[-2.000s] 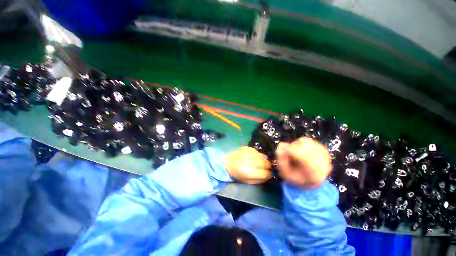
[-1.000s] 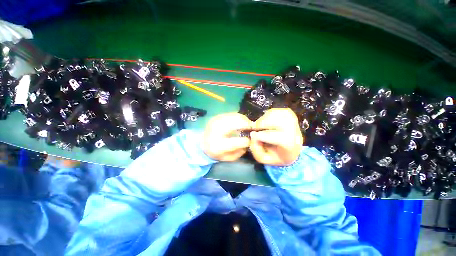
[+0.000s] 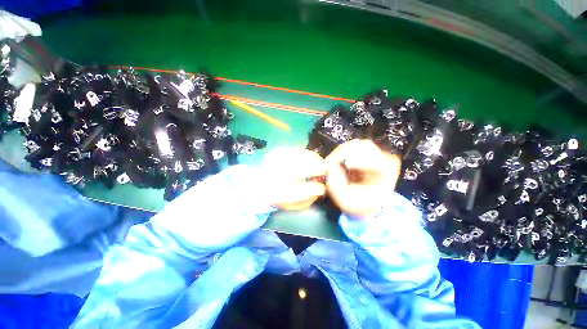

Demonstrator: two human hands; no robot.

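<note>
My left hand [image 3: 295, 178] and my right hand [image 3: 363, 177] meet over the bench edge between two heaps. Their fingers are closed together on a small dark part [image 3: 316, 179], mostly hidden by the fingers. Both hands are overexposed and slightly blurred. Black parts with bright silver ends lie in a left heap [image 3: 129, 128] and a right heap [image 3: 508, 193]. My right hand is at the near left edge of the right heap.
An orange strip [image 3: 260, 115] and red-orange lines [image 3: 283, 92] lie between the heaps. The dark green belt [image 3: 270, 45] runs behind. A blue bin [image 3: 486, 292] stands below the bench at right. Another person's blue sleeve [image 3: 51, 225] is at left.
Since two seconds ago, my hands have come together on a small part. Since one second ago, my right hand has turned slightly, and a blue sleeve at left has come nearer the bench.
</note>
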